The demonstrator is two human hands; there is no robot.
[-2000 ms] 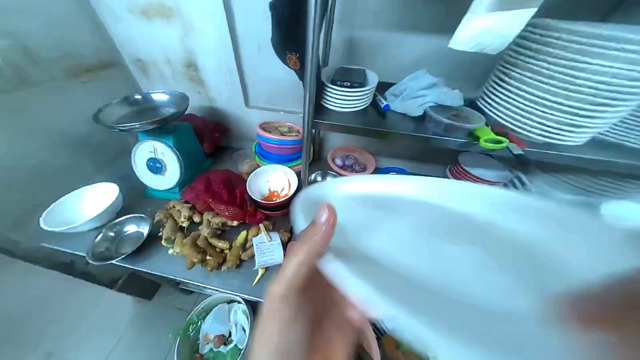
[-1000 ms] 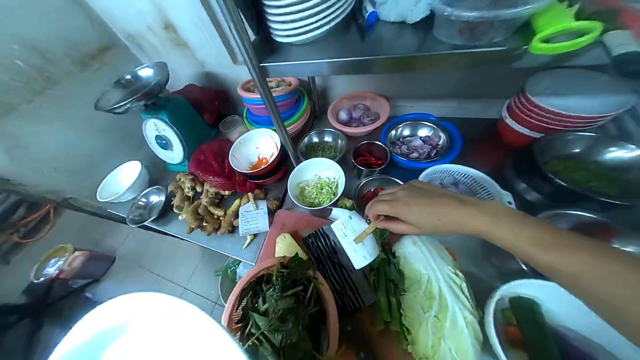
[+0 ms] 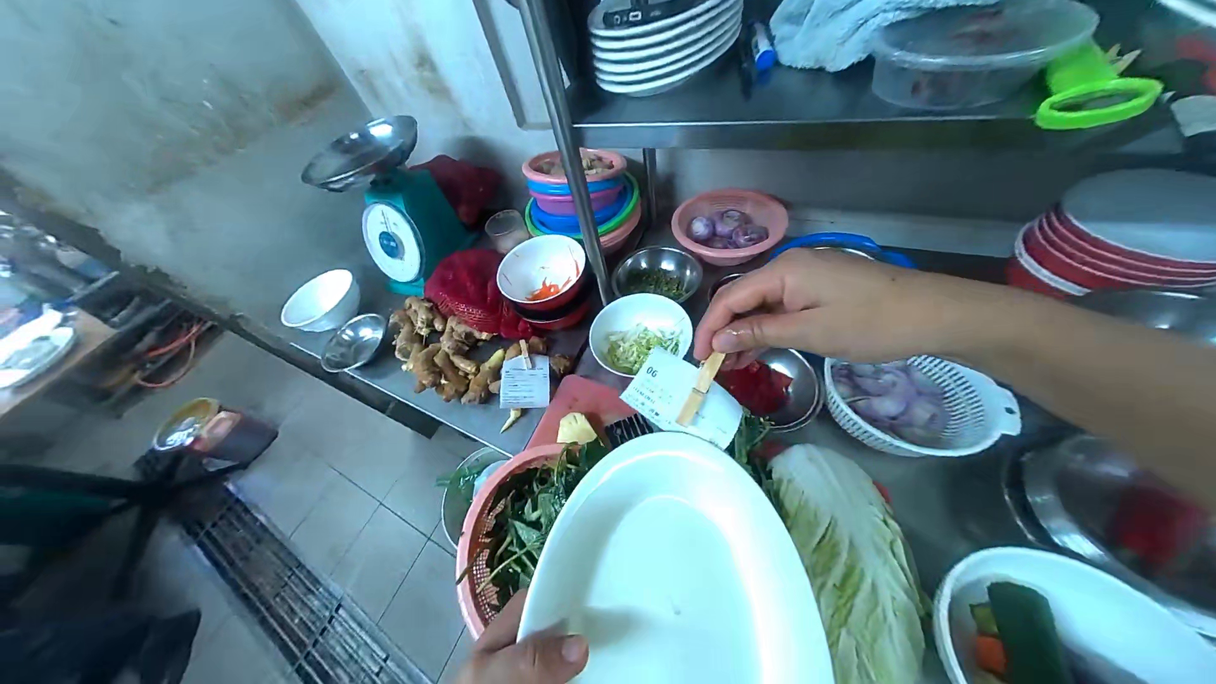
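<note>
My left hand (image 3: 532, 651) grips the lower left rim of a white oval plate (image 3: 679, 570), its thumb on top. Above the plate's far end, my right hand (image 3: 769, 309) pinches a wooden clothespin (image 3: 701, 389) clipped to a white paper slip (image 3: 665, 385) that bears writing. Just behind the slip stands a white bowl of chopped greens (image 3: 638, 347). A napa cabbage (image 3: 845, 560) lies right of the plate, and a pink basket of leafy greens (image 3: 475, 560) is on its left, partly covered by it. Another clipped slip (image 3: 524, 382) rests against ginger roots (image 3: 446, 366).
A steel shelf (image 3: 817, 133) with stacked plates (image 3: 665, 47) overhangs the table, held by a metal post (image 3: 570, 171). A teal scale (image 3: 394, 237) stands at the back left. A colander of shallots (image 3: 912, 408) and a white tub (image 3: 959, 579) are at the right. Floor grating (image 3: 275, 589) lies lower left.
The plate, at the lower left one second ago, is now over the middle foreground. My right hand has raised the clothespin and slip from beside the cabbage toward the bowl of greens.
</note>
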